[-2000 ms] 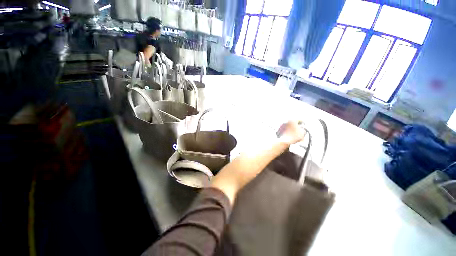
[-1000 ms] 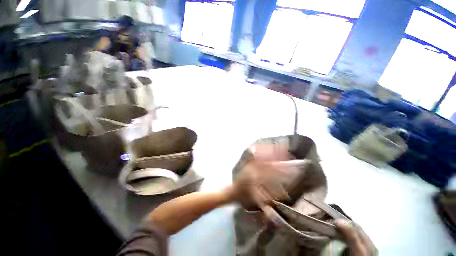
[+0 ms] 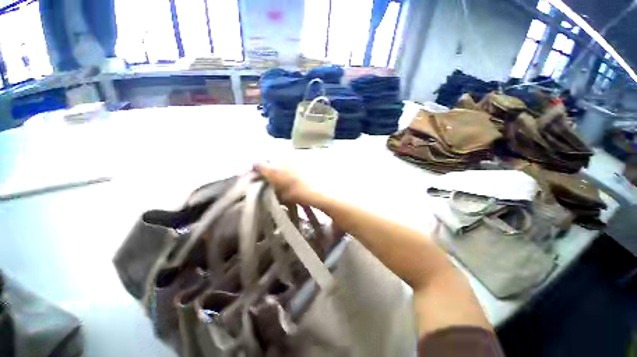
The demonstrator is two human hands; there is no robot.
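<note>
Several taupe tote bags (image 3: 363, 300) stand pressed together in a cluster in front of me, their mouths and looped handles upward. Their pale handles (image 3: 249, 223) converge at the top. My right hand (image 3: 276, 183) reaches in from the lower right, in a brown sleeve, and is closed around the tops of the handles. Its fingertips are blurred and partly hidden. Small shiny metal shows at some bag rims. My left hand is not in view.
A small beige bag (image 3: 314, 125) stands before navy bundles (image 3: 381, 104) at the back. Brown bag bodies (image 3: 454, 136) are piled at the right. A flat taupe bag (image 3: 499, 254) lies nearer, beside white material (image 3: 492, 185). A long thin rod (image 3: 56, 188) lies left; another bag's edge (image 3: 38, 324) shows lower left.
The view has swung right, away from the row of bags. My left hand, inside a bag earlier, is out of view. My right hand is now at the handles of a bag cluster.
</note>
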